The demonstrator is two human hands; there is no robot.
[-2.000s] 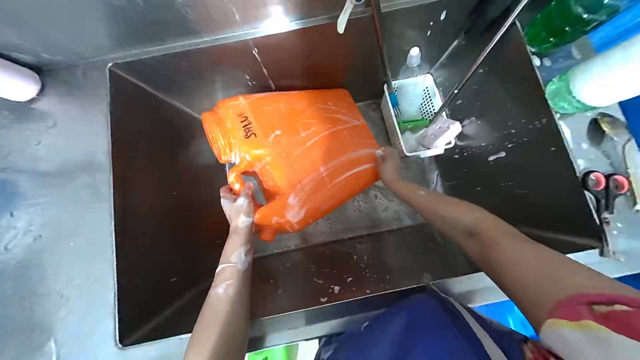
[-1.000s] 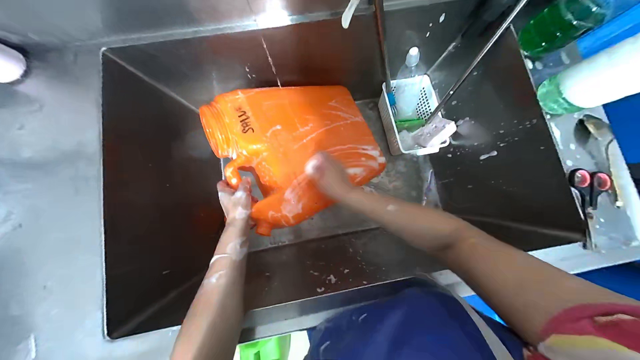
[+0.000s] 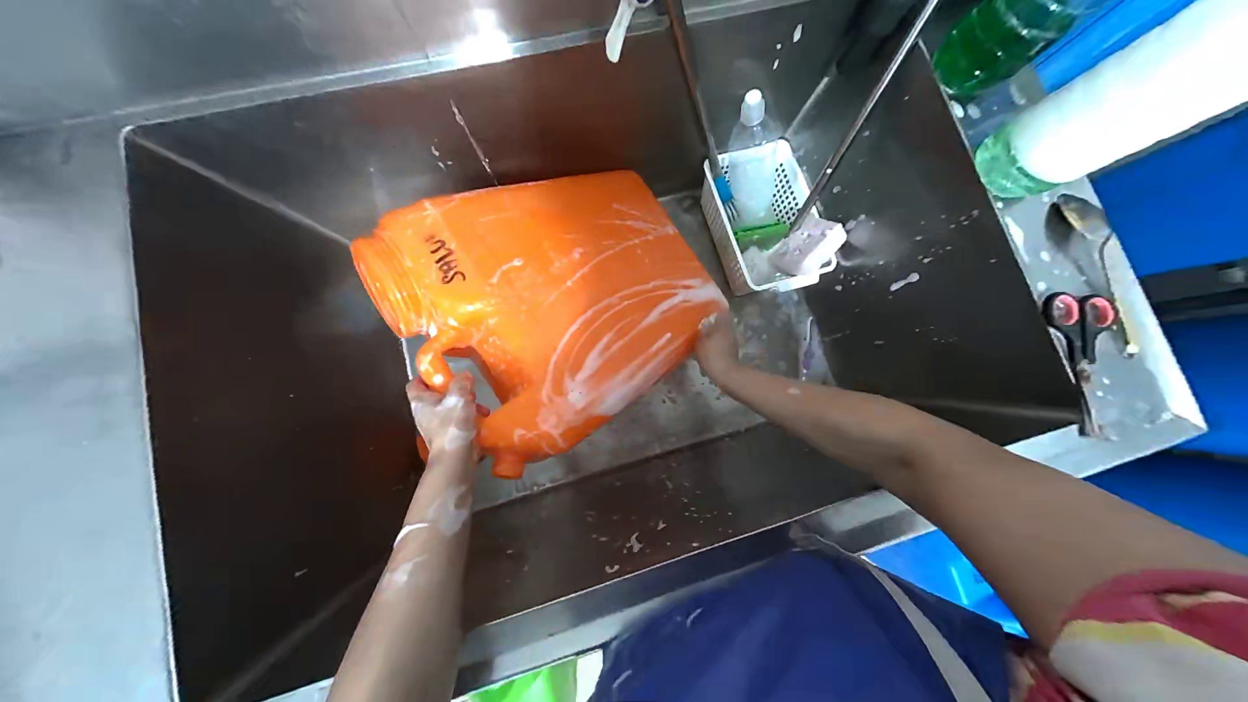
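A large orange plastic jug (image 3: 546,292) with handwriting on it lies tilted in the stainless steel sink, its wide mouth toward the left. White suds streak its lower right side. My left hand (image 3: 448,414), soapy up the forearm, grips the jug's handle. My right hand (image 3: 717,341) is against the jug's right end; its fingers are partly hidden by the jug, and whether it holds anything there cannot be seen.
Right of the jug, a white perforated basket (image 3: 723,229) holds a green scrubber and a soapy pad (image 3: 809,246). Beyond are a clear bottle (image 3: 753,122) and a metal rod (image 3: 868,107). Scissors (image 3: 1080,336), a spoon (image 3: 1082,214) and green bottles (image 3: 1004,44) lie on the right ledge.
My right hand has moved from the jug's soapy face to its right end. More suds show on the lower right side than two seconds ago. My left hand stays at the handle.
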